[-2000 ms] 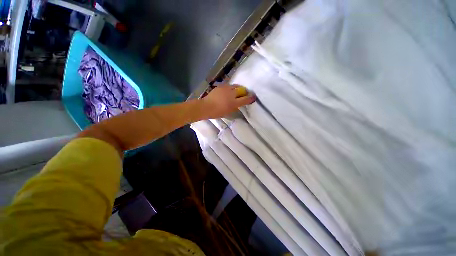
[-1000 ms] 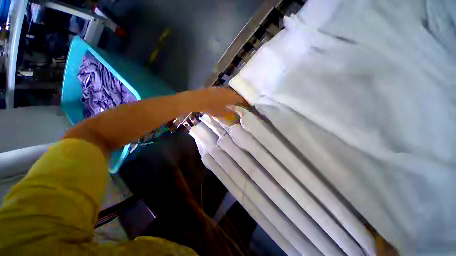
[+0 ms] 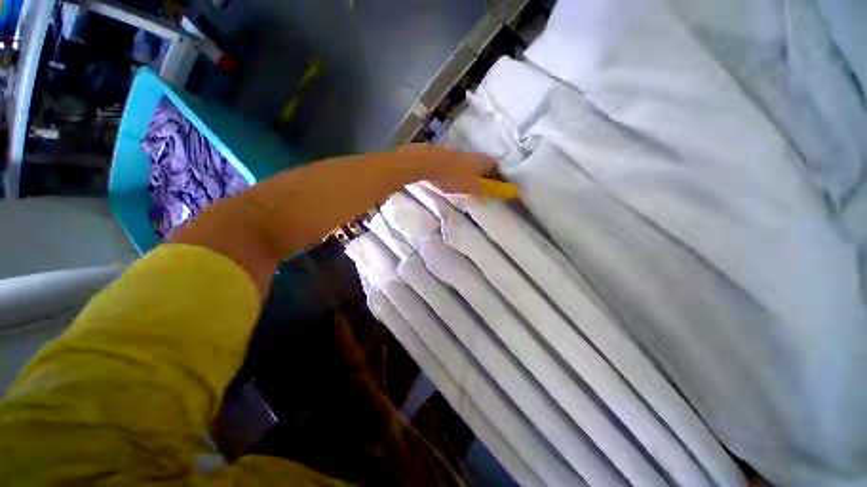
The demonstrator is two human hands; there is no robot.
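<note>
White cloth (image 3: pixel 665 190) lies over a long rack. On its near side it is set in several parallel ridges (image 3: pixel 532 314) with rounded ends; beyond them it is loose and rumpled. My left hand (image 3: pixel 471 176) reaches in from the left to the cloth edge, at the border between ridges and loose cloth. A yellow finger cot (image 3: pixel 499 188) shows on one digit. The fingers appear to pinch the cloth, which bunches beside them; the fingertips are partly hidden. Only a sliver of my right hand (image 3: pixel 753 480) shows at the bottom edge, by the far end of the ridges.
The rack's slotted end rail (image 3: pixel 456 81) runs along the cloth's upper left edge. A teal bin (image 3: pixel 133 162) with purple-grey pieces (image 3: pixel 185 171) stands left, beyond my arm. The grey floor has a yellow mark (image 3: pixel 302 87). A metal frame stands at the upper left.
My left hand has moved slightly right, along the cloth edge. The loose cloth there has shifted and bunched, and another ridge lies beside the earlier ones. My right hand has mostly slipped out at the bottom.
</note>
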